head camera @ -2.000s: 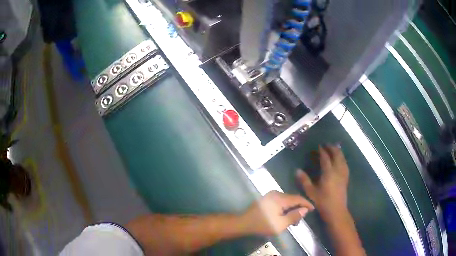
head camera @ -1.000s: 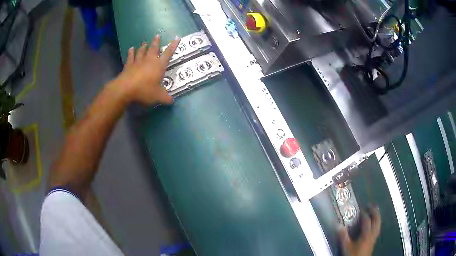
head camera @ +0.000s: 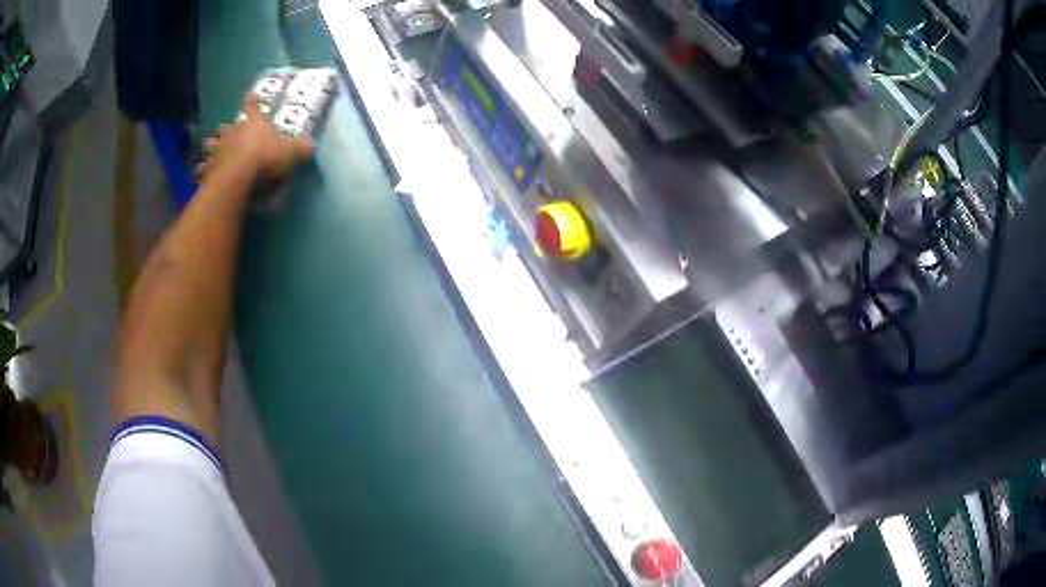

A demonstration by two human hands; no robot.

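Note:
Two silver-grey four-fan modules lie side by side at the far end of the green belt, slightly blurred. My left hand reaches out over their near left ends, fingers spread across them and thumb along the near side. It covers part of the modules, so its exact grip is partly hidden. My right hand is not in view.
A bright metal rail with a red button runs beside the green belt. Right of it stands a metal machine with a yellow-based red button and dark cables. A person's dark sleeve shows top left.
The view has shifted along the line. The two modules lie farther along the belt, and my left hand has moved with them. My right hand and the module by it have left the view.

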